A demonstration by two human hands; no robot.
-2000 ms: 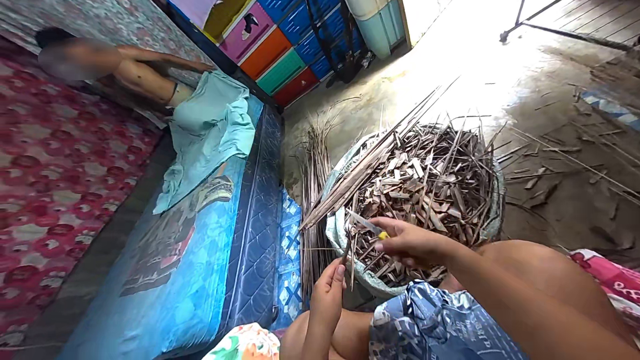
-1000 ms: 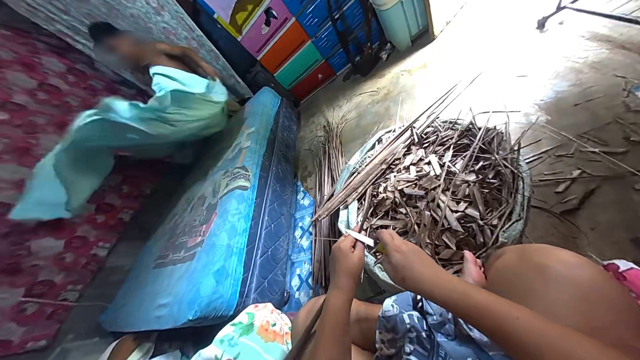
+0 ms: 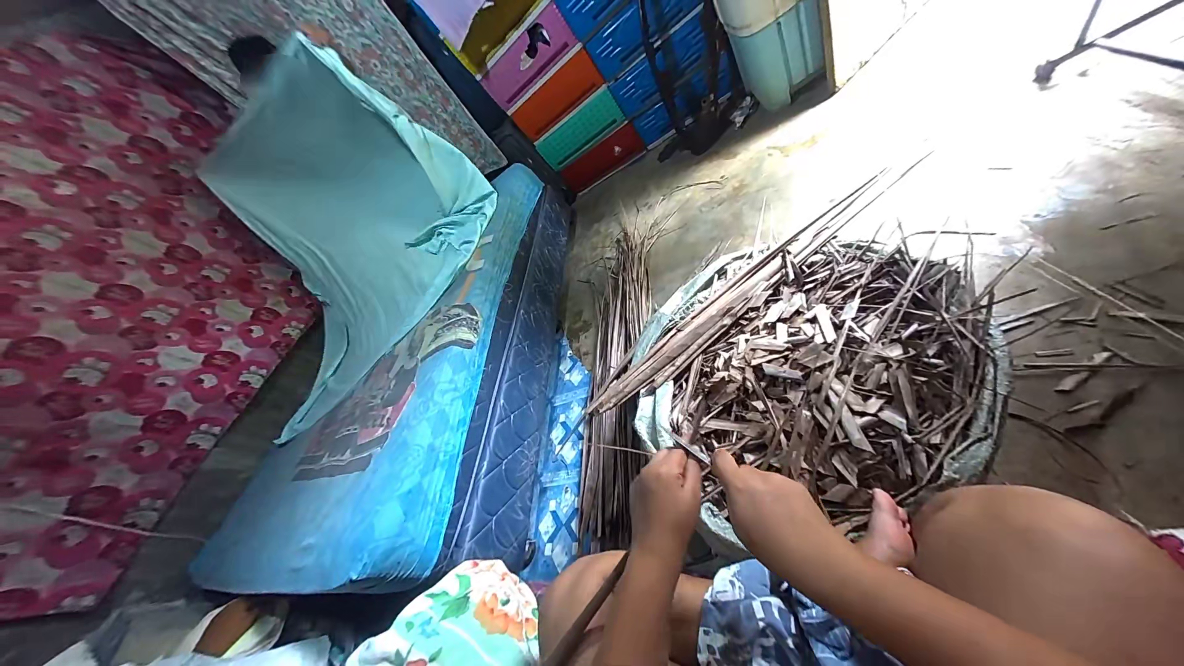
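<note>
Just over the near left rim of a woven sack (image 3: 655, 416) full of dry leaf pieces (image 3: 832, 370), my two hands are close together. My left hand (image 3: 666, 486) is closed on a dry leaf strip (image 3: 592, 606), whose brown length runs back below the wrist toward my lap. My right hand (image 3: 754, 495) grips a small knife, its handle hidden by the fingers; the blade (image 3: 692, 451) points toward my left hand. Long dry strips (image 3: 712, 328) lie across the sack's left side, and a bundle of long dry leaves (image 3: 618, 370) lies on the floor to its left.
A mattress (image 3: 407, 444) lies at the left, where a person (image 3: 252, 57) holds up a light green cloth (image 3: 370, 194). Coloured drawers (image 3: 560, 92) and a pale bin (image 3: 768, 46) stand at the back. Metal stand legs (image 3: 1091, 46) are at top right; leaf scraps (image 3: 1082, 370) litter the right floor.
The person on the left has raised the green cloth, which hung lower before. My hands, apart two seconds ago, have come together at the sack's rim.
</note>
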